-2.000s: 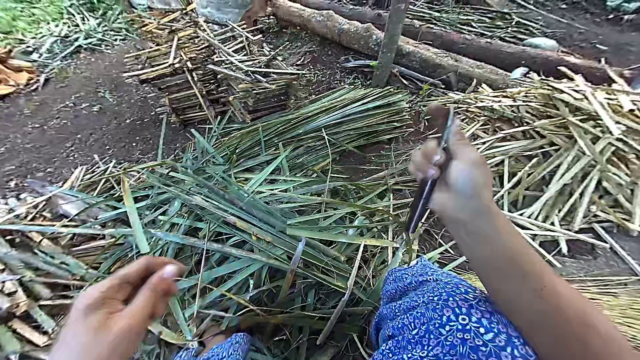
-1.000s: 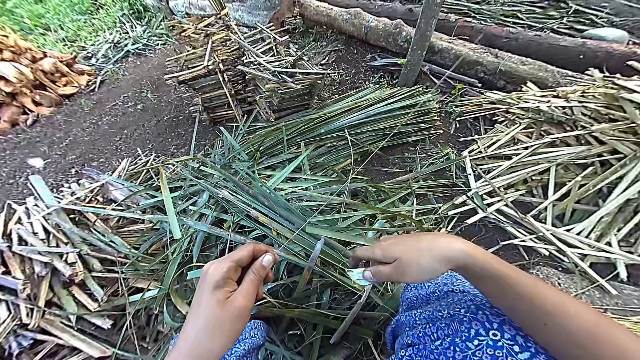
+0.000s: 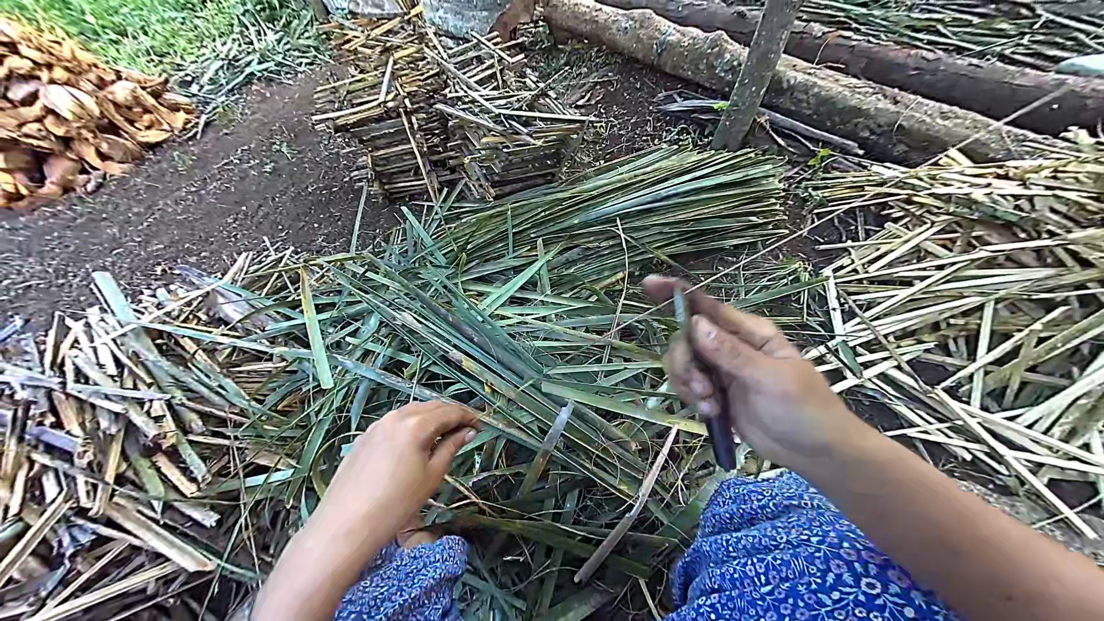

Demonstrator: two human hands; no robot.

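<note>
My right hand grips a knife with a dark handle end pointing down toward my knee; a narrow metal part shows between the fingers. My left hand rests over the heap of green leaf strips, its thumb and fingers close together at the ends of some strips. Whether it holds a strip cannot be told. Just behind the heap lies an aligned bundle of green strips. Blue flowered cloth covers my knees below both hands.
Split dry sticks lie at the left, pale strips at the right. Behind stand stacked sticks, a thin post and long logs. Brown husks are piled on bare soil at the far left.
My right hand, which was low and close to my left hand one second ago, has moved up and away to the right, with the knife in it. The left hand has stayed over the strips.
</note>
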